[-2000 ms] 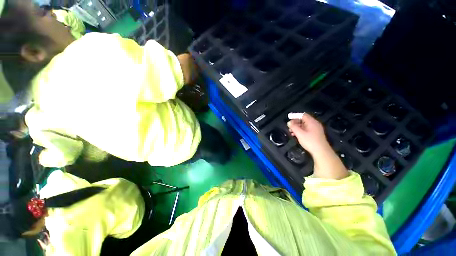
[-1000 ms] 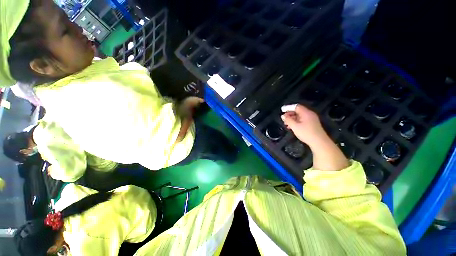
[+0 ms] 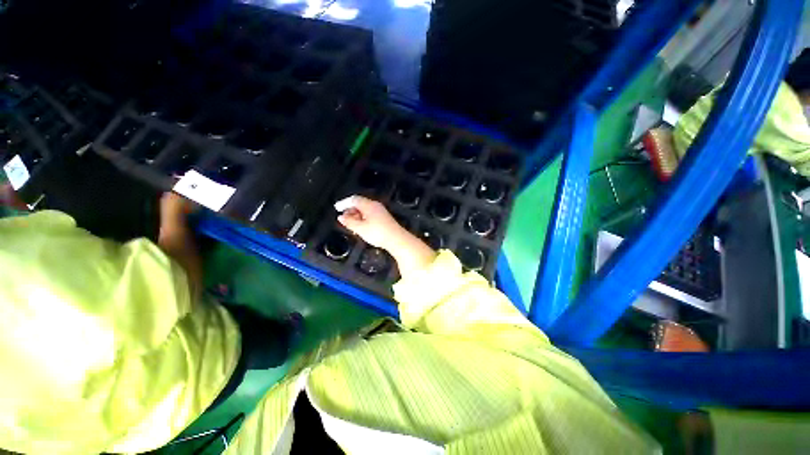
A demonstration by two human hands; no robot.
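Observation:
My right hand (image 3: 371,224) is over the black compartment tray (image 3: 354,254), its fingers curled together, with a white cover or small white piece at the fingertip. Whether it holds anything cannot be told. Round dark watch heads with shiny rims lie in several pockets; one (image 3: 337,246) is just below my fingers and another (image 3: 480,223) is near the tray's right side. The hand hides part of the tray behind it. My left hand is not in view.
A taller stack of black trays with a white label (image 3: 204,190) stands left of this tray. The trays rest on a blue rack (image 3: 266,255). A curved blue frame bar (image 3: 679,222) crosses the right. A person in a yellow smock (image 3: 107,329) is close at the left, an arm at the stack.
The view has swung right, so the trays and the near person appear further left and the blue frame shows. My right hand stays over the same tray area, in much the same curled pose.

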